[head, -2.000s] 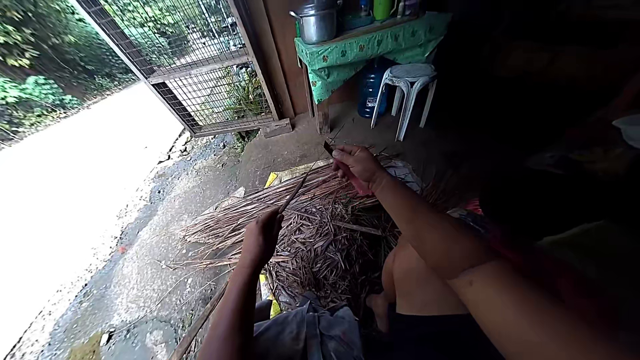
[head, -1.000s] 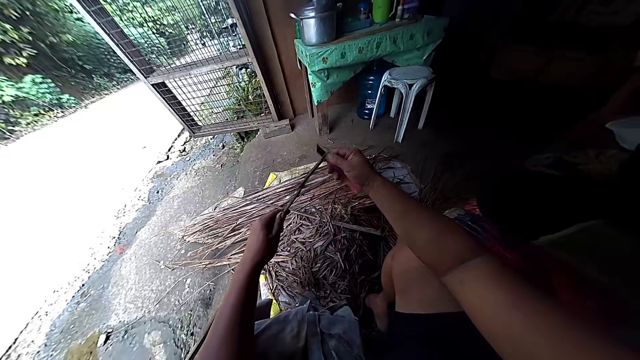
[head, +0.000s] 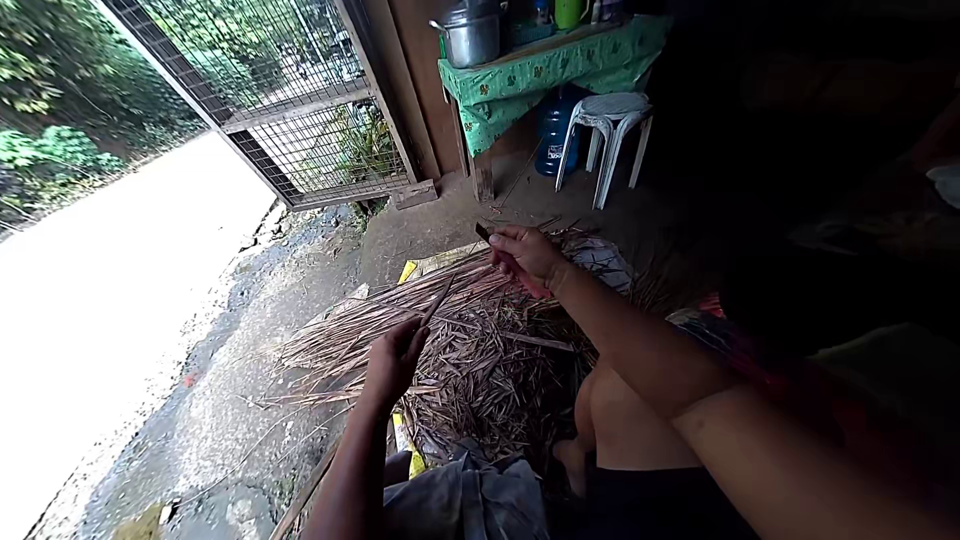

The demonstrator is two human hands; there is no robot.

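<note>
My left hand [head: 396, 356] is closed around the lower end of a thin dry stalk [head: 438, 300], which points up and to the right over the pile. To its right and farther off, my right hand [head: 527, 255] grips a knife with a reddish handle [head: 525, 279]; the short dark blade [head: 482, 232] sticks out at the upper left of the fist. The blade and the stalk are apart. Below both hands lies a heap of dry, cut plant pieces [head: 480, 375], with long dry stalks [head: 345, 330] laid side by side at its left and back.
Behind the heap stand a white plastic stool [head: 611, 109], a blue water jug [head: 555, 135] and a table with a green cloth [head: 495, 90] bearing a metal pot [head: 471, 37]. A wire-mesh gate [head: 315, 112] is at the upper left. My bent leg [head: 637, 420] is close at the lower right.
The longer stalk between my hands a second ago now shows only as a shorter length in my left hand. My right hand has shifted slightly, with the knife still in it.
</note>
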